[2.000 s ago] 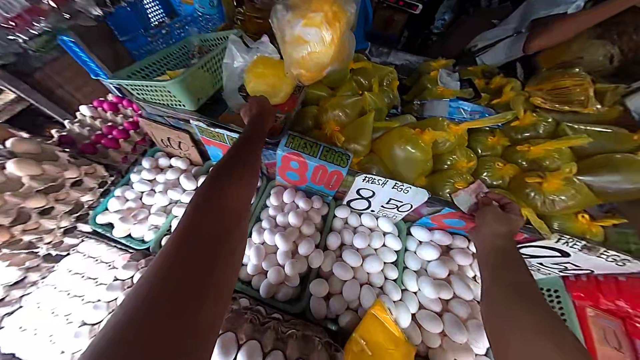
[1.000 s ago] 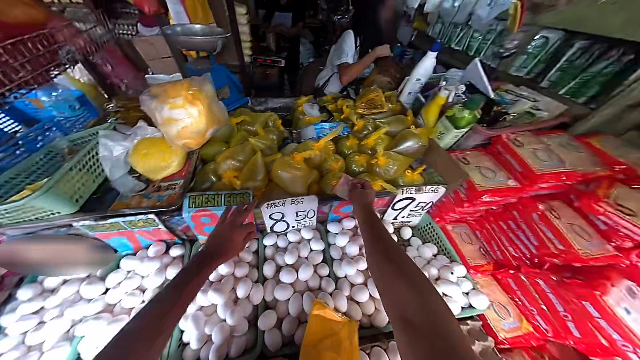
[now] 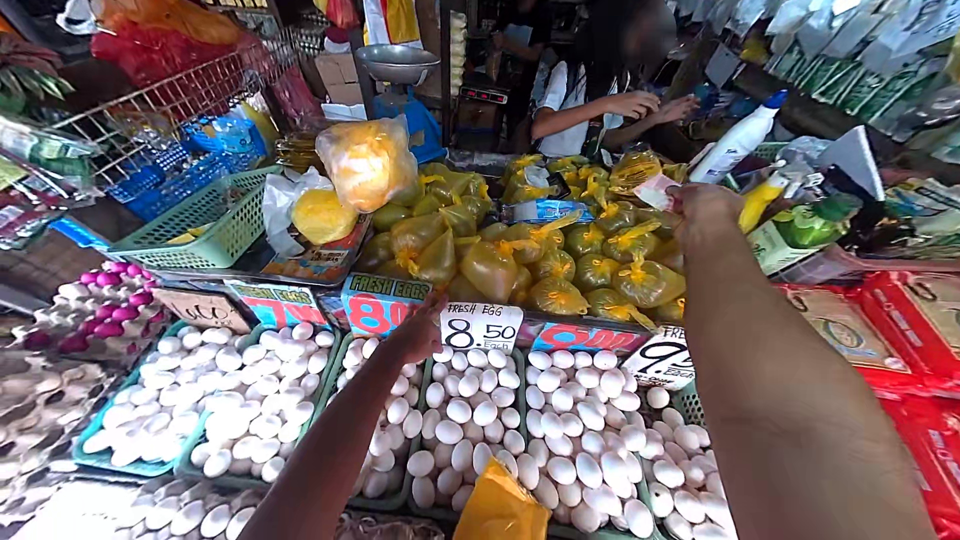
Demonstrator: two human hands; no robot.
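My right hand (image 3: 705, 206) reaches far over the stall and pinches a folded pinkish paper (image 3: 656, 192), perhaps a banknote, above the knotted yellow plastic bags (image 3: 555, 296). My left hand (image 3: 420, 330) is at the handwritten price card (image 3: 480, 326), by its left edge and the blue card beside it; its fingers are partly hidden, and whether they touch a card is unclear. White eggs (image 3: 457, 411) fill green trays below both arms. A yellow-orange packet (image 3: 501, 504) lies over the eggs at the bottom. Two plastic-wrapped yellow bundles (image 3: 367, 165) sit left of the knotted bags.
Behind the stall a person's hands (image 3: 637, 105) are raised. A scale with a metal pan (image 3: 397, 64) stands at the back. A green basket (image 3: 202, 225) is at left, a white bottle (image 3: 739, 139) and red packs (image 3: 855, 330) at right. Egg cartons (image 3: 52, 420) are stacked at far left.
My right hand has reached forward with the paper, from near the price cards to above the back of the bags. My left hand was at the yellow bundle in the earliest frame. The view has shifted.
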